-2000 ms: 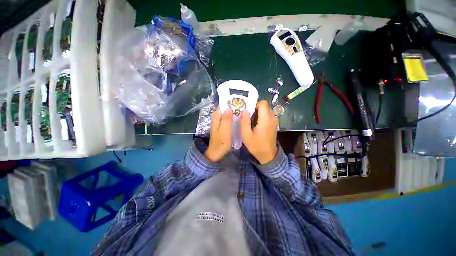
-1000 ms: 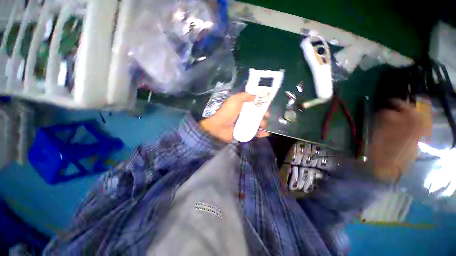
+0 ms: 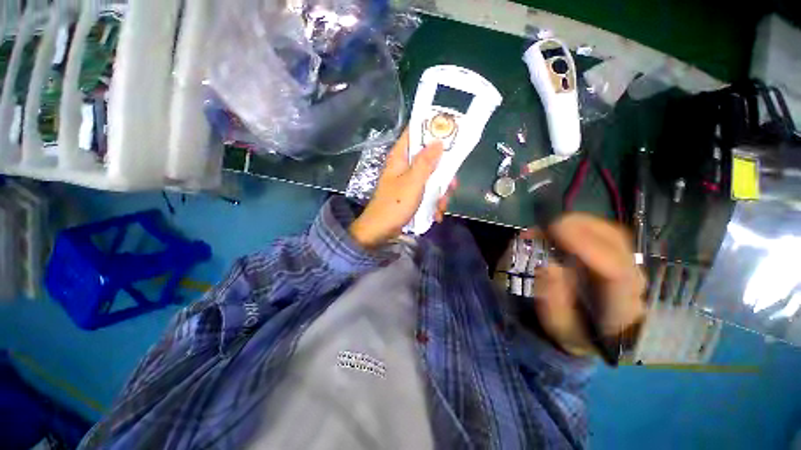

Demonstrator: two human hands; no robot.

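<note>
My left hand [image 3: 395, 195] holds a white front shell [image 3: 470, 94] by its narrow handle, wide head pointing away from me. The shell shows a rectangular window and a gold round part [image 3: 441, 126] below it; my thumb lies just under that part. My right hand [image 3: 597, 281] is raised to the right of the shell, blurred, and is closed around a dark, thin tool that looks like the soldering iron [image 3: 546, 211]. Its tip is too blurred to make out and does not touch the shell.
Another white shell [image 3: 562, 119] lies on the mat, with small silvery parts [image 3: 504, 186] near it. Red-handled pliers [image 3: 577, 185] and a black cylinder tool [image 3: 642, 198] lie right. A large plastic bag [image 3: 263, 88] and foam trays [image 3: 136, 114] stand left, a black box [image 3: 694, 149] right.
My right hand let go of the shell, reached right to the black box, and has come back toward the shell with a dark tool. My left hand has kept the shell and turned it.
</note>
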